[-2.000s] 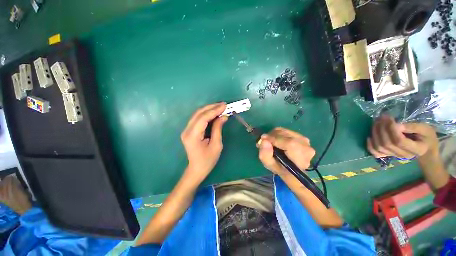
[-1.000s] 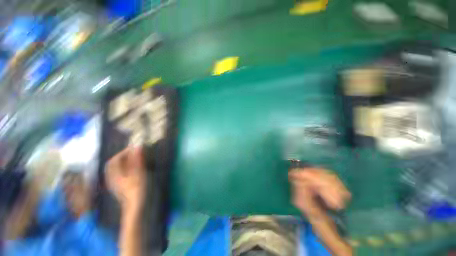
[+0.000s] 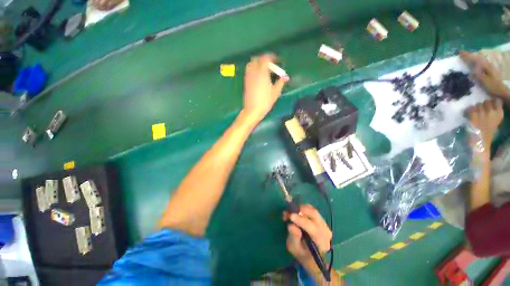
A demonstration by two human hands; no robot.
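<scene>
My left hand (image 3: pixel 261 89) is stretched forward over the green line surface beyond the bench and holds a small off-white unit (image 3: pixel 278 71) between its fingers. My right hand (image 3: pixel 308 233) is shut on the black handle of a soldering iron (image 3: pixel 294 208). The iron's thin metal tip points away from me at a small scatter of black components (image 3: pixel 281 174) on the green mat. I cannot tell whether the tip touches them.
A black tray (image 3: pixel 72 260) with off-white units is at the left. A black box (image 3: pixel 342 114) and a white parts box (image 3: pixel 358 179) stand right of centre. Pale units (image 3: pixel 330 53) lie on the line surface. A clear bag (image 3: pixel 414 179) and another person's hands (image 3: pixel 485 118) are at the right.
The view has shifted. One second ago my left hand was at the tray's units; now it is far forward with a unit. My right hand has kept the iron near the black components.
</scene>
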